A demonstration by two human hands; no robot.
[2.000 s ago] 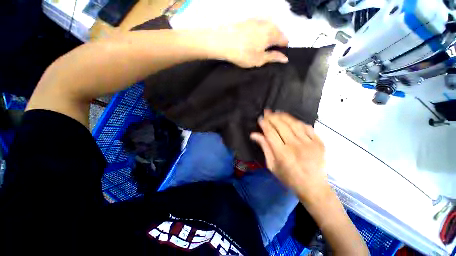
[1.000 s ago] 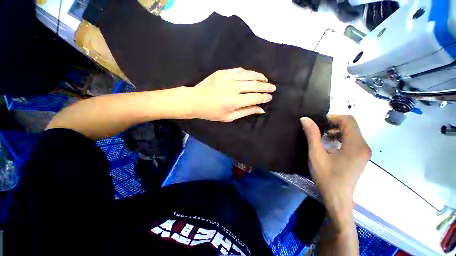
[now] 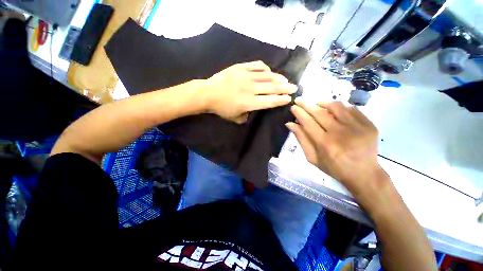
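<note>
A dark brown-black garment panel [image 3: 180,66] lies on the white table, its near corner hanging over the front edge. Its right edge is bunched and folded near the machine's needle area. My left hand [image 3: 249,92] lies flat on the panel, fingers pointing right. My right hand [image 3: 339,132] is at the panel's right edge, fingertips on or beside the fold next to my left fingertips. Whether the right fingers pinch the cloth is hidden. The sewing machine head [image 3: 402,32] stands just beyond, at the upper right.
A black phone-like rectangle [image 3: 91,34] lies on a tan board [image 3: 98,77] at the left. A blue basket [image 3: 132,185] with dark cloth [image 3: 161,164] is below the table edge. A dark piece [image 3: 466,95] is at the far right.
The panel's right edge, flat a second ago, is now folded and bunched. My right hand has moved up and left beside my left fingertips. The view has shifted slightly.
</note>
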